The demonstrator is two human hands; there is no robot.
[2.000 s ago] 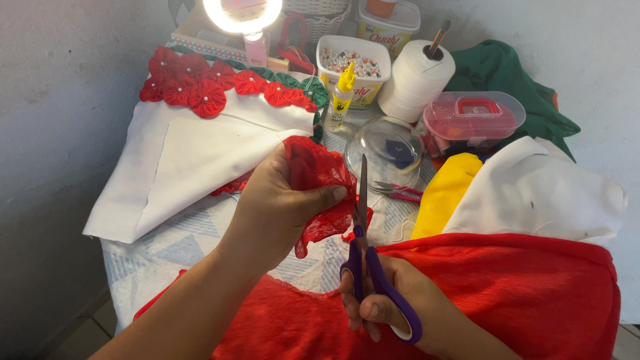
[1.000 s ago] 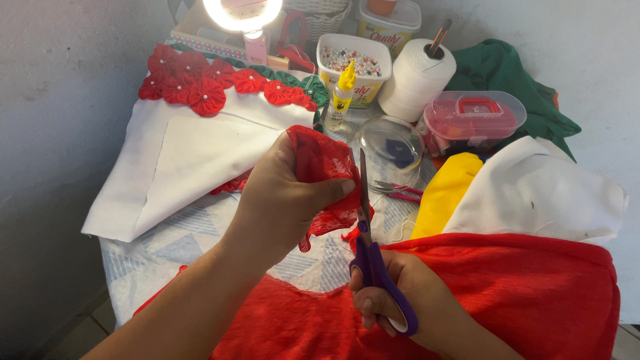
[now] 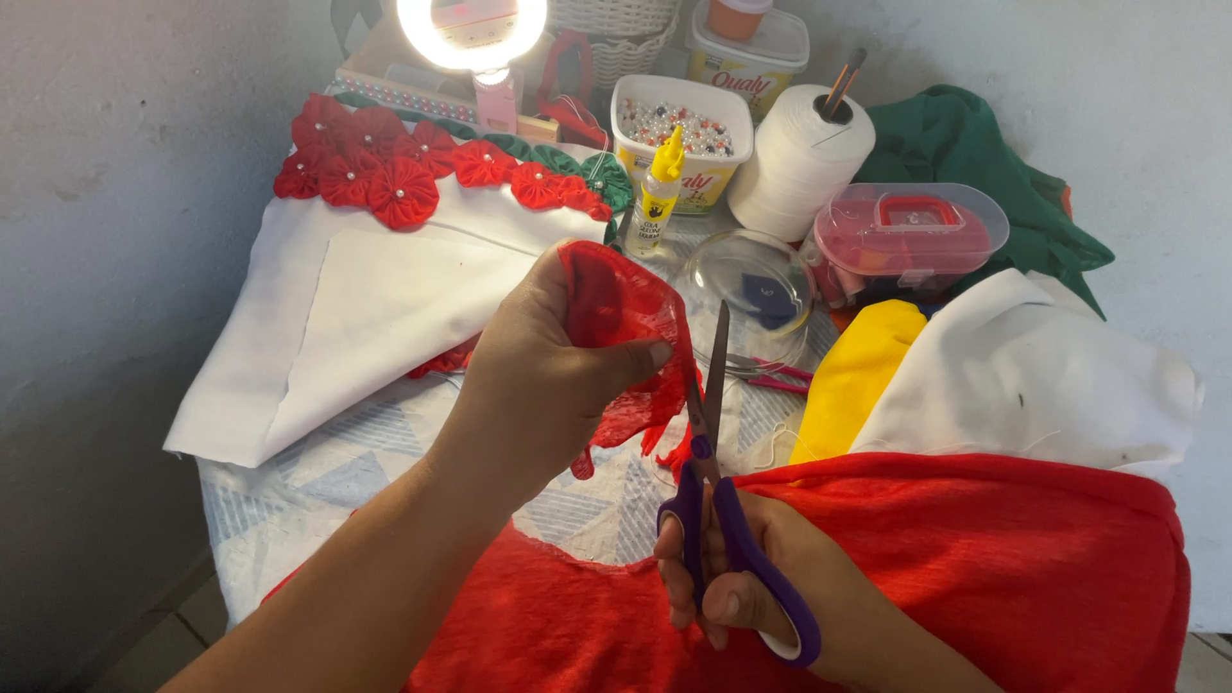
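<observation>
Pinched between the thumb and fingers of my left hand [image 3: 549, 385] is a thin red fabric piece [image 3: 630, 308], raised above the table. My right hand [image 3: 751, 568] grips purple-handled scissors [image 3: 736, 520] by the loops; their blades are parted and point up along the right edge of the piece. Red scraps [image 3: 680, 457] lie just behind the blades. A large red cloth [image 3: 1001, 549] spreads under and beside my right hand. Beyond my left hand, a white fabric [image 3: 375, 337] bears red and green gathered fabric rosettes [image 3: 402, 192] with pearl beads at their centres.
A lit ring lamp [image 3: 472, 58], a tub of beads [image 3: 679, 125], a glue bottle [image 3: 654, 202] and a white thread cone [image 3: 804, 159] stand at the back. A clear round container [image 3: 751, 284], pink-handled tool [image 3: 780, 377], pink-lidded box [image 3: 910, 236], and yellow [image 3: 857, 371], white and green fabrics lie rightward.
The red piece in my left hand has turned and bunched differently. The scissors in my right hand have parted their blades, which were closer together one second ago.
</observation>
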